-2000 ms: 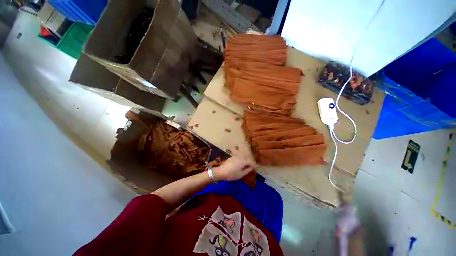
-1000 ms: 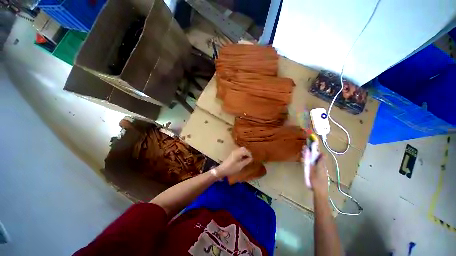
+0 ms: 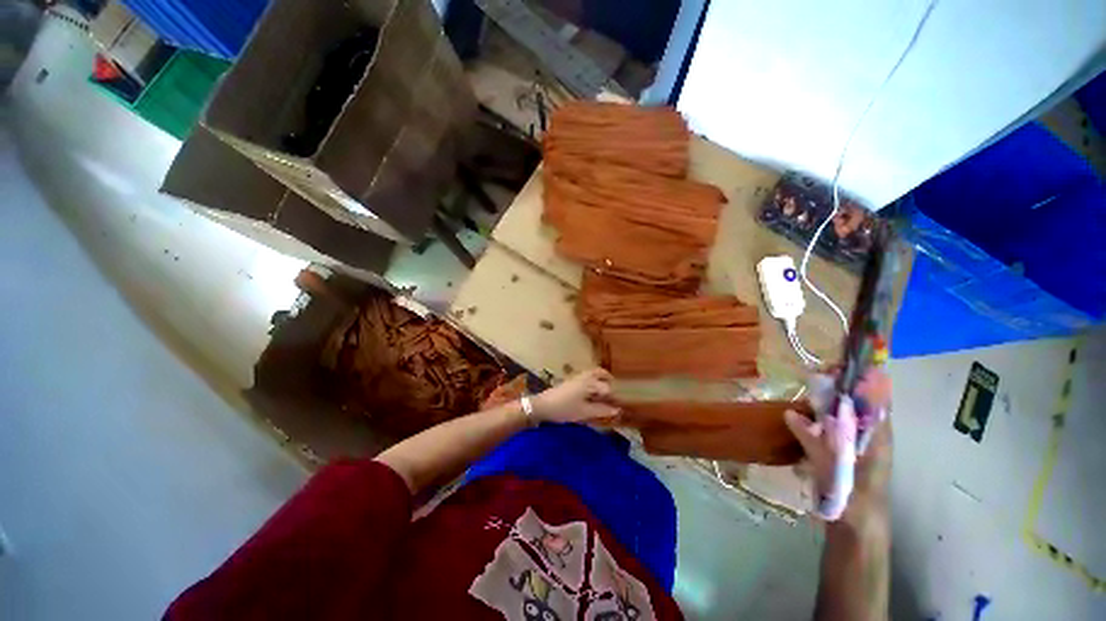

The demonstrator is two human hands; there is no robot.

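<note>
A rust-brown fabric strip is stretched flat above the near edge of the cardboard-covered table. My left hand pinches its left end. My right hand is at its right end, with fingers on the cloth, and also holds scissors. The scissors' handles are wrapped in pink-white cloth, and the long blades point away from me. Neat rows of rust-brown pieces lie just beyond the strip. Blur hides whether the blades are closed.
A low carton with a tangled brown heap stands at the left. A white box with a cord and a dark tray of bits are at the table's right. Tall open cartons stand beyond, left. Small offcuts lie on the cardboard.
My right hand came in with the scissors from the lower right and moved to the strip's right end. The strip, crumpled at my left hand before, is now stretched between both hands.
</note>
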